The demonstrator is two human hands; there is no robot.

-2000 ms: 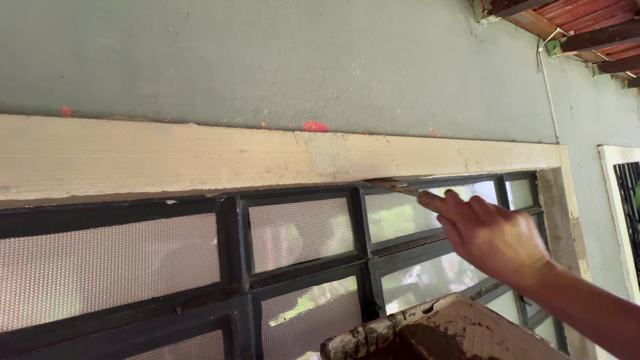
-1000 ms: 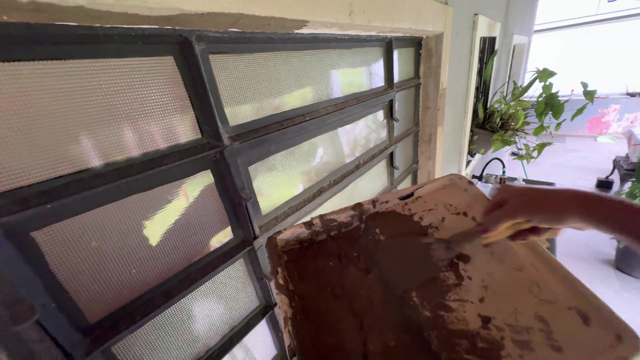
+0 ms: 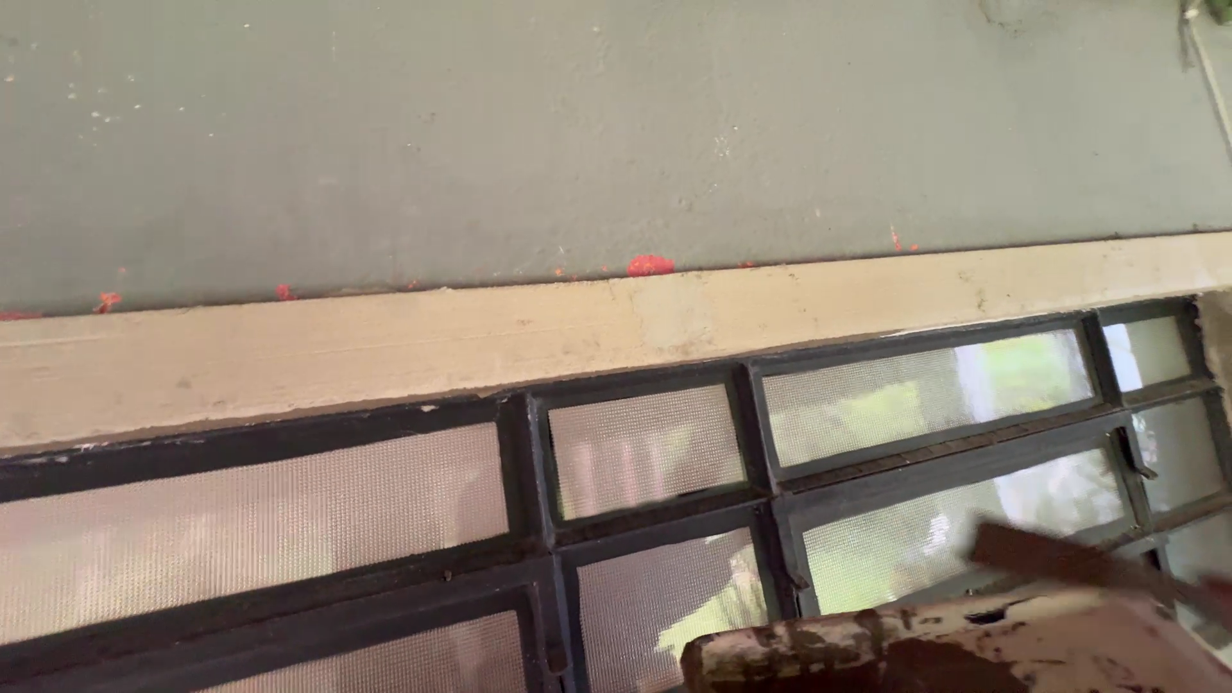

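Observation:
A blurred putty knife (image 3: 1068, 563), its blade dark with brown paste, is tilted in the air above the far side of a paste-smeared tray (image 3: 1097, 626) at the lower right. Only a blurred reddish bit of my right hand (image 3: 1217, 589) shows at the right edge, at the knife's handle end; most of the hand is out of frame. Brown paste lies in the tray, whose lower part is cut off. My left hand is out of view. Above the window runs a cream-coloured frame beam (image 3: 385, 361) with a paler patch near its middle.
The dark metal window frame (image 3: 527, 481) holds textured glass panes (image 3: 654, 448) and has small latches. Above the beam, the grey-green wall (image 3: 577, 135) bears red spots (image 3: 651, 265) along the joint. A cable (image 3: 1208, 77) runs down the wall at the upper right.
The view has swung up and left from the tray to the beam. The putty knife, on the paste in the tray one second ago, is now lifted off it.

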